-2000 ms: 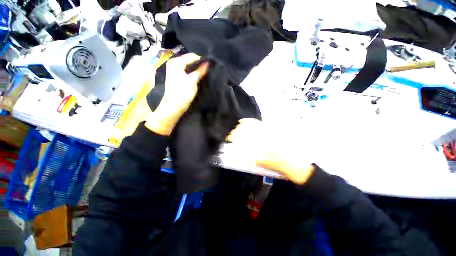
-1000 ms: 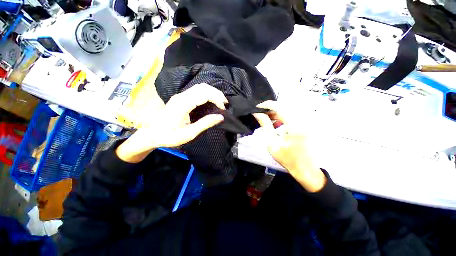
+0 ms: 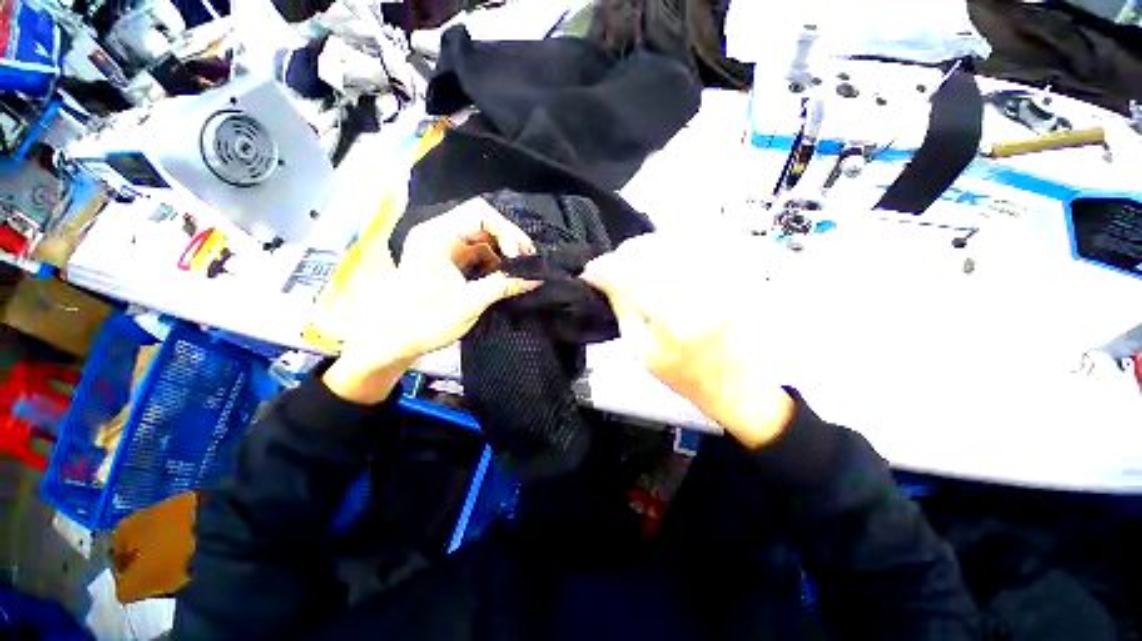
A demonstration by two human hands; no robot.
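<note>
A black garment lies bunched on the white table, left of the sewing machine's needle area. Its patterned lining is turned outward and hangs over the table's front edge. My left hand pinches a dark fold of it between thumb and fingers. My right hand grips the same fold just to the right, fingertips close to the left hand's. The fingertips and fold partly hide each other. The sewing machine stands to the right, away from the garment.
A black fabric strip hangs over the machine, beside a wooden-handled tool. At left are a grey-white motor housing, red-yellow snips and a yellow board under the garment. A blue crate and brown stool are below.
Two seconds ago the garment was held up bunched; its lining has since been turned out. Since one second ago, my right hand has moved left, closer to my left hand, at the fold.
</note>
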